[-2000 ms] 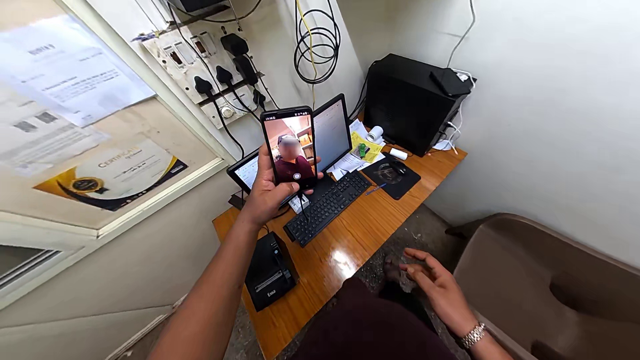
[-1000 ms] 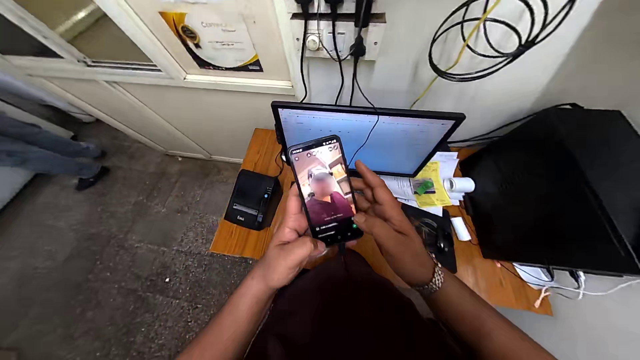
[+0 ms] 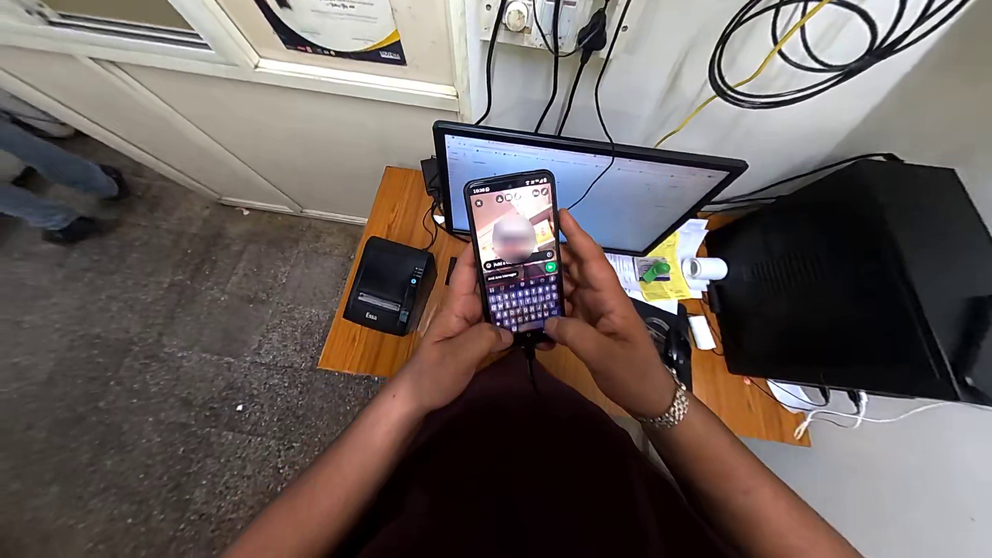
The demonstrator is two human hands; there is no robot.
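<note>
A black smartphone (image 3: 518, 260) is held upright between my two hands, its screen facing me with a picture and an on-screen keyboard. My left hand (image 3: 457, 329) grips its left side, the thumb at the lower left corner. My right hand (image 3: 608, 325) holds the right side, with the thumb over the lower right of the keyboard; a metal-band watch (image 3: 673, 404) is on that wrist. A black cable hangs from the phone's bottom edge. Behind the phone stands a lit monitor (image 3: 651, 198), partly covered by it.
On the wooden desk (image 3: 353, 337) sit a black receipt printer (image 3: 390, 287) at left, papers (image 3: 673, 260), a white roll (image 3: 707, 269) and a large black computer case (image 3: 845, 271) at right. Cables hang from a wall socket panel (image 3: 535, 19). A person's legs (image 3: 58, 167) show at far left.
My right hand has come from the desk's right side to the phone, joining my left. An on-screen keyboard has appeared on the phone. The view has swung considerably.
</note>
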